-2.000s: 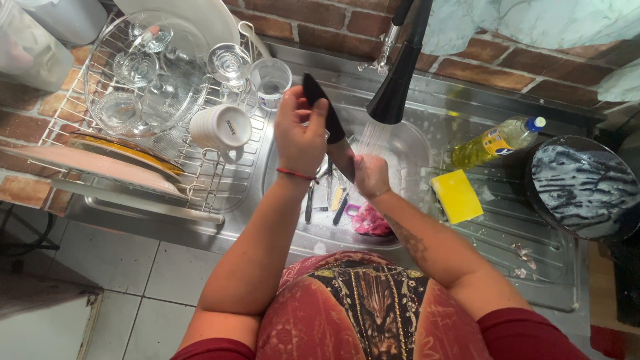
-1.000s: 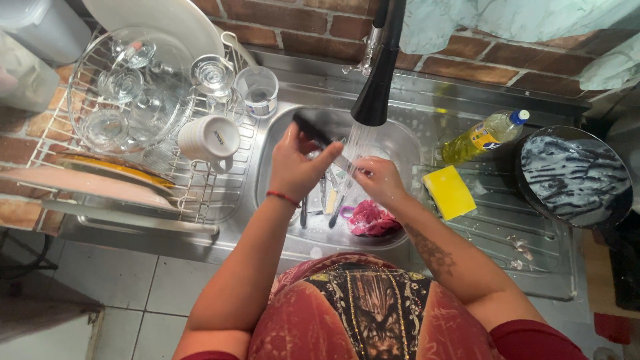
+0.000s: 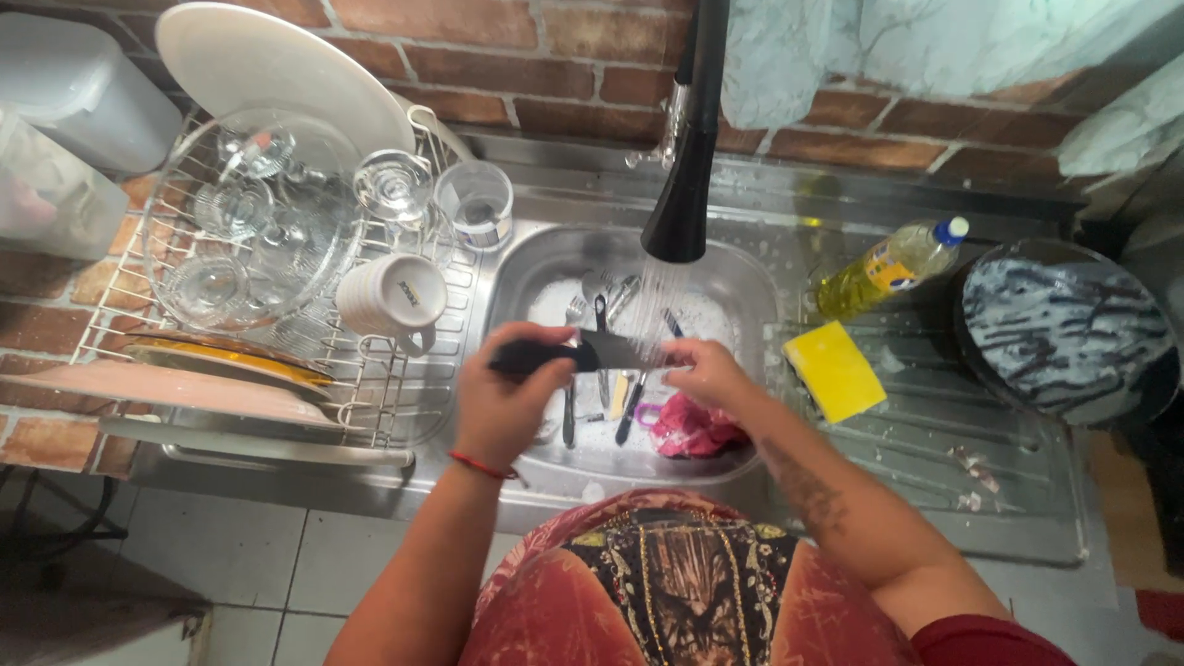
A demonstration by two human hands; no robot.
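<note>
My left hand (image 3: 518,388) grips the black handle of a kitchen knife (image 3: 610,351), held level over the sink basin. The fingers of my right hand (image 3: 708,370) pinch the far end of its blade. Water runs from the black faucet head (image 3: 675,231) onto the blade near those fingers. Below, several forks, spoons and table knives lie in the steel sink (image 3: 555,240), which holds soapy water. A wet pink cloth (image 3: 689,427) lies by the basin's front right, beneath my right hand.
Left of the sink, a wire dish rack (image 3: 379,407) holds glasses, a glass bowl, a striped mug (image 3: 384,296) and plates. On the right drainboard are a yellow sponge (image 3: 835,372), a bottle of yellow dish soap (image 3: 879,273) and a soapy black pan (image 3: 1068,333).
The knife was steeply tilted two seconds ago and is now level beneath the running water. My right hand has shifted along to the blade's end.
</note>
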